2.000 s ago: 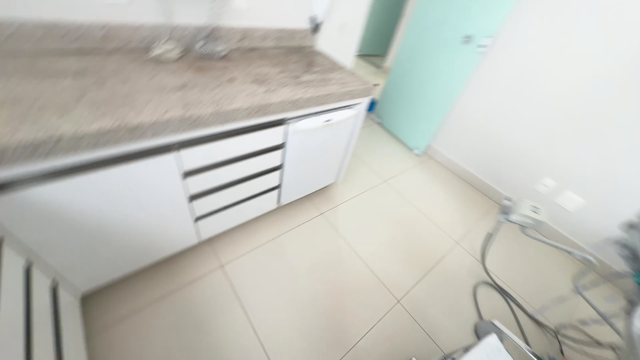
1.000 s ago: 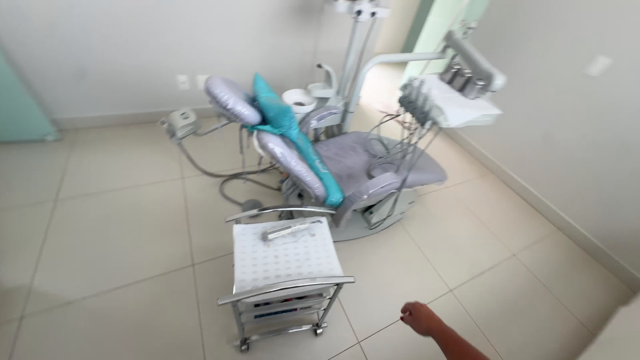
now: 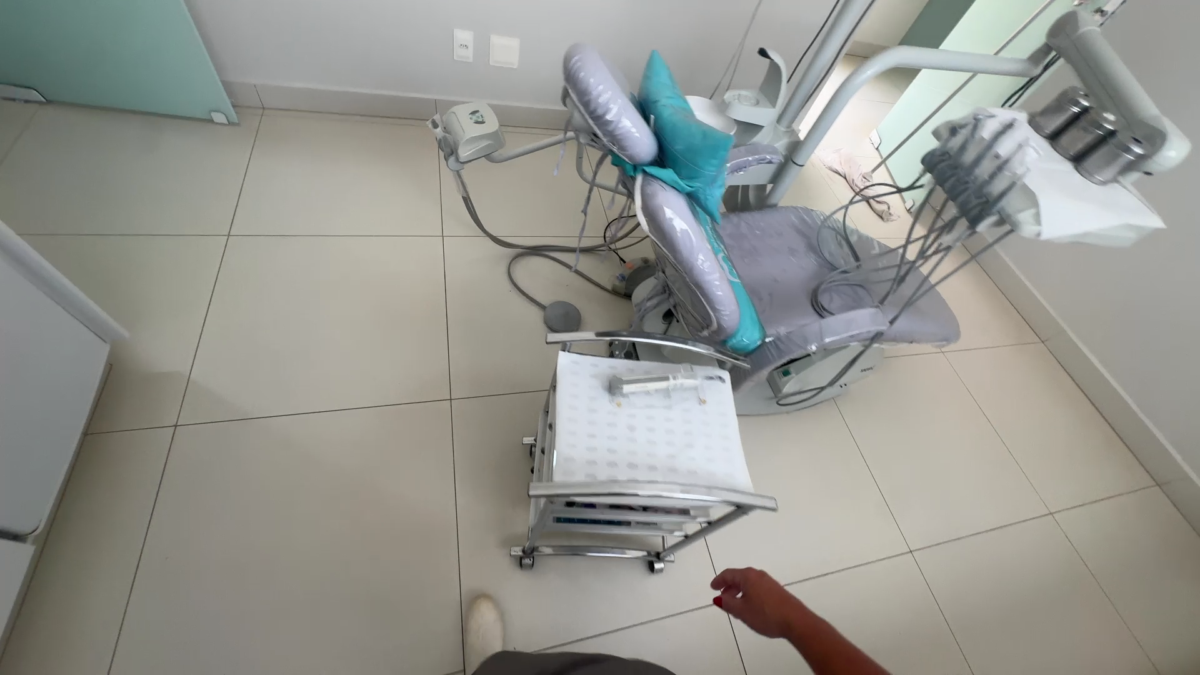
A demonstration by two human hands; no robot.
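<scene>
My right hand (image 3: 753, 598) is low in the view, right of centre, with fingers curled and apart and nothing held. It hangs over the floor, just right of and below a metal trolley on castors (image 3: 652, 492). The trolley's white patterned top (image 3: 647, 431) carries a light-coloured device in clear wrap (image 3: 661, 382). Beyond it stands a dental chair (image 3: 797, 262) under clear plastic, a teal cushion (image 3: 689, 136) leaning by its headrest. My left hand is out of the picture.
A foot control (image 3: 562, 316) lies on the tiled floor amid hoses. The instrument unit (image 3: 984, 178) with dangling cords reaches in at the upper right. A white cabinet (image 3: 47, 375) borders the left side. A green glass panel (image 3: 103, 56) stands at the upper left. My shoe (image 3: 484, 628) is near the trolley.
The view has swung from the counter and cabinets to the dental chair and trolley. My right hand, absent two seconds ago, is in view in the last two frames.
</scene>
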